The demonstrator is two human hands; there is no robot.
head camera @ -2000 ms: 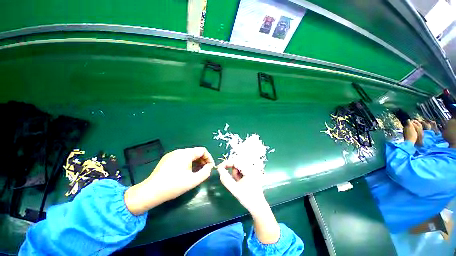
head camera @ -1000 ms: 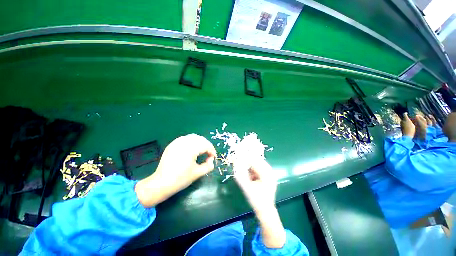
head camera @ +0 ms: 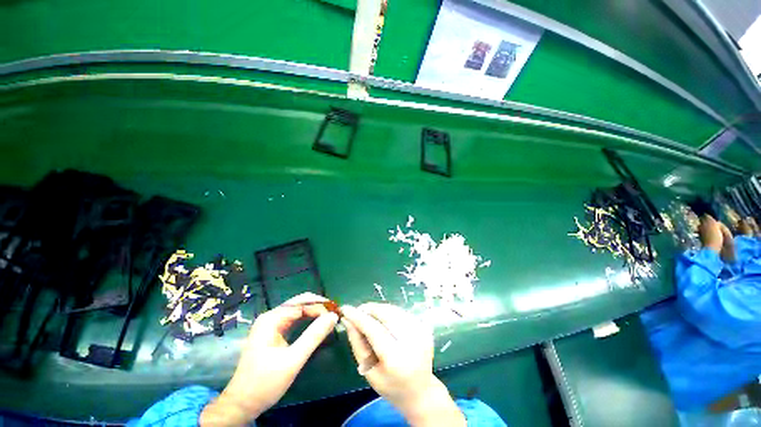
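A tiny orange-brown piece [head camera: 332, 307] shows between the fingertips of both hands, mostly hidden. My left hand [head camera: 279, 350] pinches it from the left with thumb and forefinger. My right hand [head camera: 392, 350] is closed against it from the right, and its fingertips touch or nearly touch the left ones; its exact hold cannot be told. A black frame [head camera: 288, 267] lies on the green bench just beyond my left hand. A heap of white slips [head camera: 446, 268] lies beyond my right hand. A yellow-and-black heap of strips [head camera: 200, 293] lies left of the frame.
A tangled black frame stack [head camera: 92, 242] fills the far left. Two single frames [head camera: 336, 133] lie along the bench's far side. A mixed heap [head camera: 622, 229] lies at right, near a person in a blue smock [head camera: 726, 308]. An instruction sheet [head camera: 476, 50] is on the green back panel.
The view has shifted, so the bench things sit further right or lower. My right hand has left the white heap and met my left hand, where an orange-brown piece now shows.
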